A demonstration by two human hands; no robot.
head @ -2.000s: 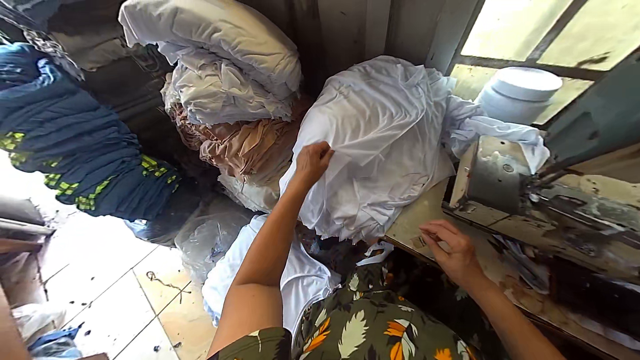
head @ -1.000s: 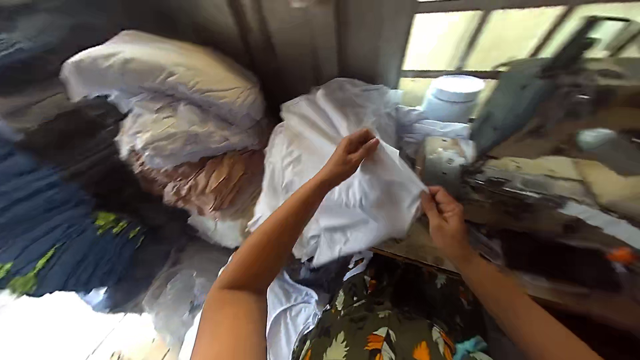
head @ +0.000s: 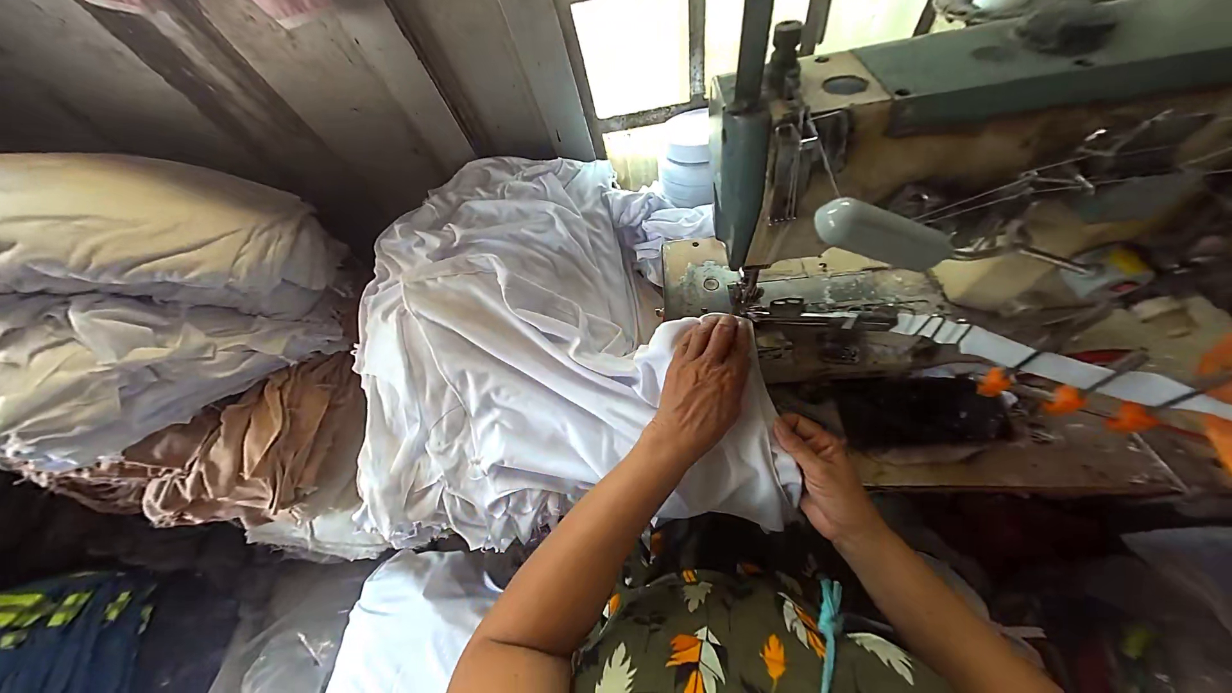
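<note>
A piece of white fabric (head: 736, 462) runs from the needle area of an industrial sewing machine (head: 789, 231) down toward my lap. My left hand (head: 705, 380) lies flat on it, fingers close together just in front of the presser foot. Lower and to the right, my right hand (head: 823, 472) pinches the fabric's right edge between thumb and fingers. A white strip (head: 1039, 366) enters a metal guide (head: 818, 316) beside the needle from the right. Left of the machine rises a large heap of white fabric (head: 500, 337).
Bundles of cream fabric (head: 144, 231) and brown fabric (head: 260, 443) are stacked at the left. A white plastic container (head: 686, 159) stands behind the machine by the window. Orange clips (head: 1066, 398) line a rod at the right, and a grey rounded lever pad (head: 881, 234) juts out near the needle.
My left hand has moved from the white heap to the fabric at the needle. My right hand was empty in the earliest frame and now holds the fabric's edge. The view has swung right.
</note>
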